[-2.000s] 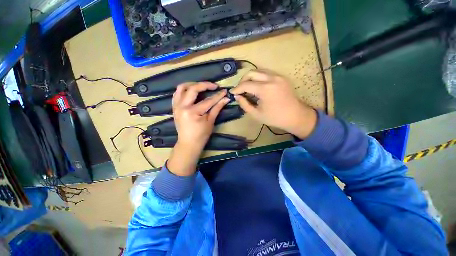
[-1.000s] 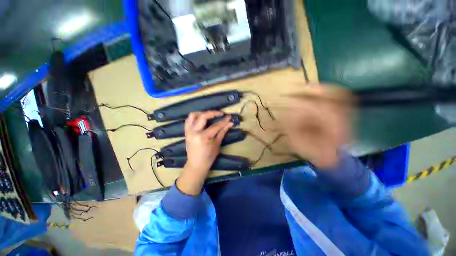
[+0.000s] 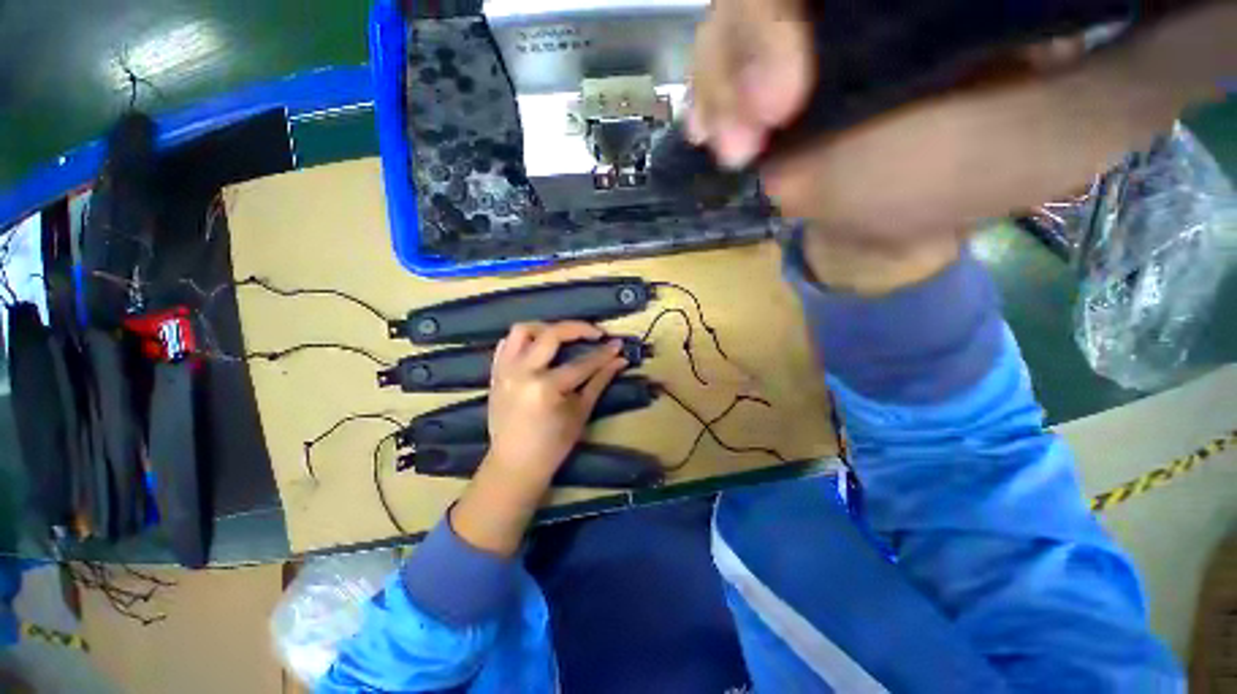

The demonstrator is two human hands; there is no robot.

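Observation:
Several black headband strips with thin lead wires lie side by side; the top strip (image 3: 529, 312) is uncovered. My left hand (image 3: 536, 407) presses on the right end of the second strip (image 3: 455, 369), with fingertips at a small black end piece (image 3: 627, 350). My right hand (image 3: 868, 176) is raised and blurred, large in view, closed around the thick black electric screwdriver (image 3: 950, 61). The screwdriver's front end is beside the mechanism of the silver screw feeder (image 3: 597, 52); its bit cannot be made out. No screw can be seen.
The blue-rimmed parts tray (image 3: 400, 190) holds the feeder and small black pieces. Tan cardboard (image 3: 312, 231) lies under the strips. More black strips (image 3: 177, 461) are piled at left by a red label (image 3: 166, 335). A clear plastic bag (image 3: 1146, 271) lies at right.
My right hand has left the end piece, reached right to the screwdriver, and come up to the feeder with it. My left hand has stayed on the second strip.

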